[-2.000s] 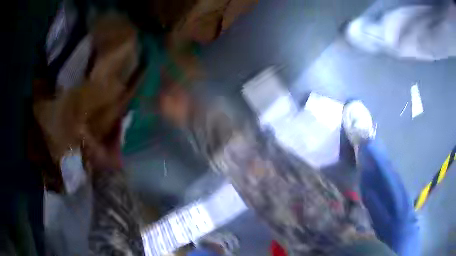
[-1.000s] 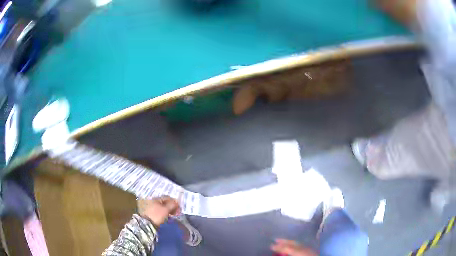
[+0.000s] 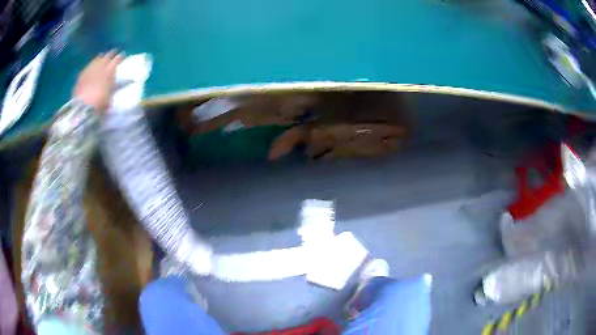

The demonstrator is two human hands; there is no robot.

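Note:
A white barcode label roll (image 3: 134, 70) is at the left front edge of the green-topped bench. My left hand (image 3: 97, 82), in a patterned oversleeve, holds the roll from its left side; blur hides the exact finger placement. The barcode label strip (image 3: 147, 180) hangs from the roll over the bench edge, runs down to beside my left knee, then trails right across the floor as a plain white length. It meets white sheets or folded strip (image 3: 336, 260) near my foot. My right hand is not in view.
The green-topped workbench (image 3: 314, 46) spans the top. Brown paper (image 3: 356, 141) and something green lie beneath it. A brown carton (image 3: 121, 229) is at left. Red stool parts (image 3: 536, 190) and another person's leg and shoe (image 3: 516, 281) are at right, near striped floor tape (image 3: 500, 324).
My left hand has moved from the strip above my knee up to the roll on the bench. The hand seen at the bottom edge has left the picture. The view has turned and shows more bench.

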